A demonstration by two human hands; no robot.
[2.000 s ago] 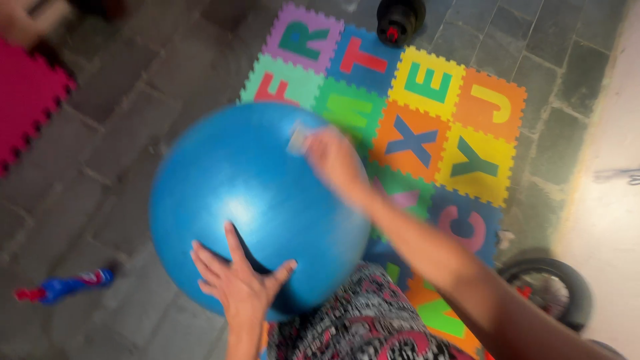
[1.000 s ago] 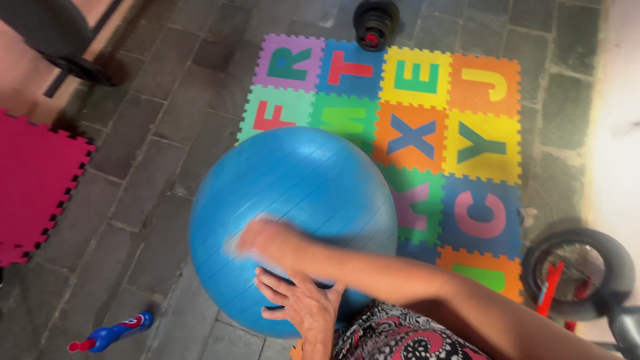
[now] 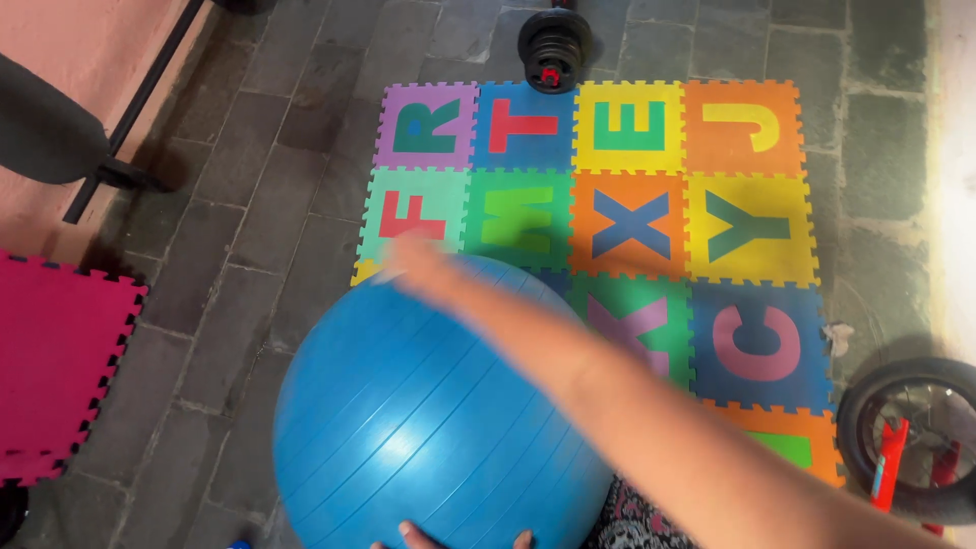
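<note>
A large blue exercise ball (image 3: 427, 412) with ridged lines fills the lower middle of the view. At its upper edge is my right hand (image 3: 415, 263), blurred by motion, with a small pale thing, perhaps a cloth, at its fingers; what it is cannot be told. The right forearm crosses over the ball from the lower right. Only the fingertips of my left hand (image 3: 415, 536) show, spread on the near side of the ball at the bottom edge. Patterned fabric (image 3: 637, 518) shows beside the ball at lower right.
Foam letter mats (image 3: 629, 225) lie on the grey stone floor beyond the ball. A weight-plated dumbbell (image 3: 555, 49) is at their far edge. A small wheel (image 3: 858, 404) with red parts stands at right. A pink foam mat (image 3: 61, 366) and a black bar (image 3: 141, 95) are at left.
My right hand has moved from the middle of the ball to its far upper edge. The left hand, fully seen before, is now mostly below the frame.
</note>
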